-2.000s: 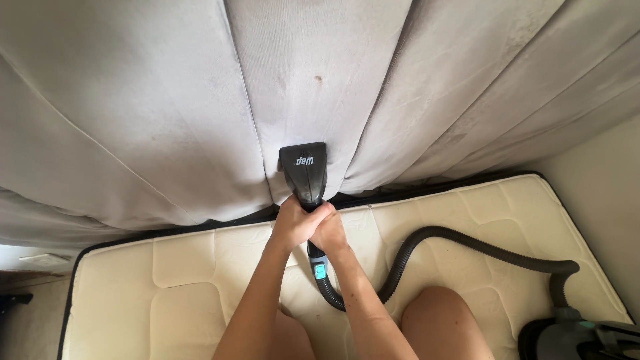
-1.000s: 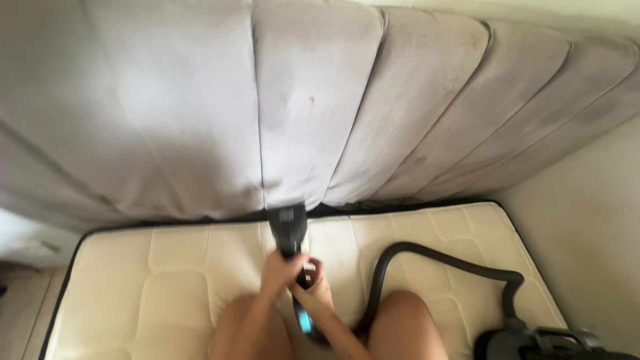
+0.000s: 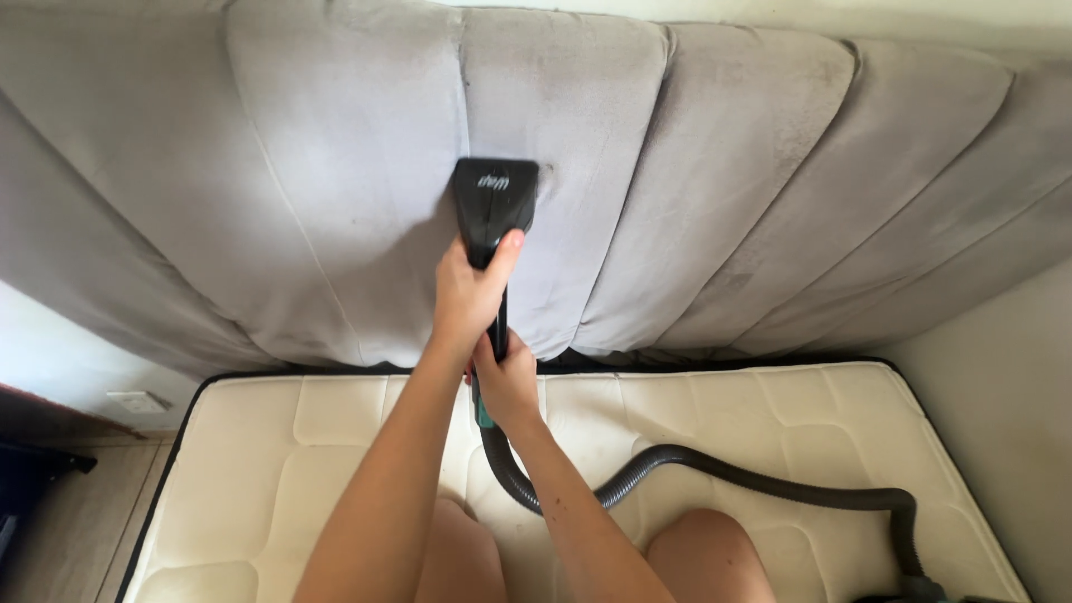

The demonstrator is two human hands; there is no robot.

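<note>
A black Wap upholstery nozzle (image 3: 496,197) lies against the grey padded headboard (image 3: 569,109), on the panel just right of a vertical seam. My left hand (image 3: 471,293) wraps around the neck directly below the nozzle head, thumb up along it. Lower down, my right hand (image 3: 509,377) is closed around the handle of the same tool. Below that hand a green part shows on the handle, and a ribbed black hose (image 3: 737,476) runs from it across the cream mattress to the lower right. The nozzle's suction edge is hidden against the fabric.
My knees rest on the cream quilted mattress (image 3: 234,469), which has black edging. The hose reaches a dark machine (image 3: 917,589), mostly cut off at the lower right. Walls stand at left and right, with an outlet (image 3: 136,403) at left. A dark object (image 3: 42,469) is on the floor.
The nozzle has moved from the headboard's bottom edge, where it was one second ago, up to its middle. My hands have risen with it and are now farther apart along the tool.
</note>
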